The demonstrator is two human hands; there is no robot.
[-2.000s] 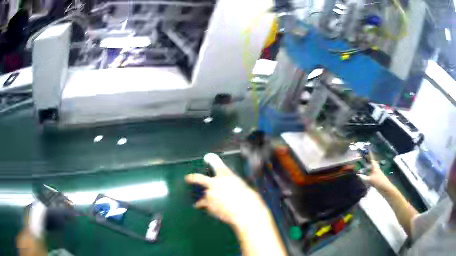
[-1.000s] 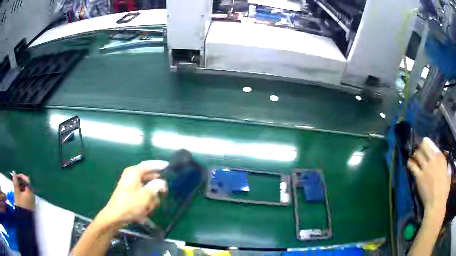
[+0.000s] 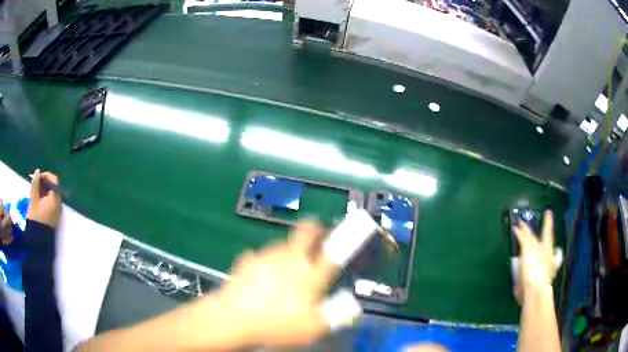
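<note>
My left hand (image 3: 279, 278), large and blurred, reaches in from the lower left with white finger cots. Its fingertips are over two phone middle frames, and I cannot tell whether it holds anything. One frame with blue film (image 3: 279, 194) lies lengthwise; the other (image 3: 411, 254) lies upright beside it, partly behind my fingers. A small brownish blur shows over the second frame. My right hand (image 3: 537, 261) holds a dark phone middle frame (image 3: 525, 217) on the green belt at the right, fingers over its upper part. My hand covers much of this frame.
Another frame (image 3: 90, 118) lies at the far left of the belt (image 3: 179, 185). A black tray (image 3: 96, 41) is behind it. Another worker's hand (image 3: 45, 199) is at the left by a white sheet (image 3: 86, 265). A clear tangle (image 3: 158, 271) and blue sheet (image 3: 441, 337) are near; press parts (image 3: 606, 275) stand right.
My left hand has moved right, and the dark frame it held is no longer seen in it. My right hand has come from beside the press onto a frame on the belt. The view has shifted.
</note>
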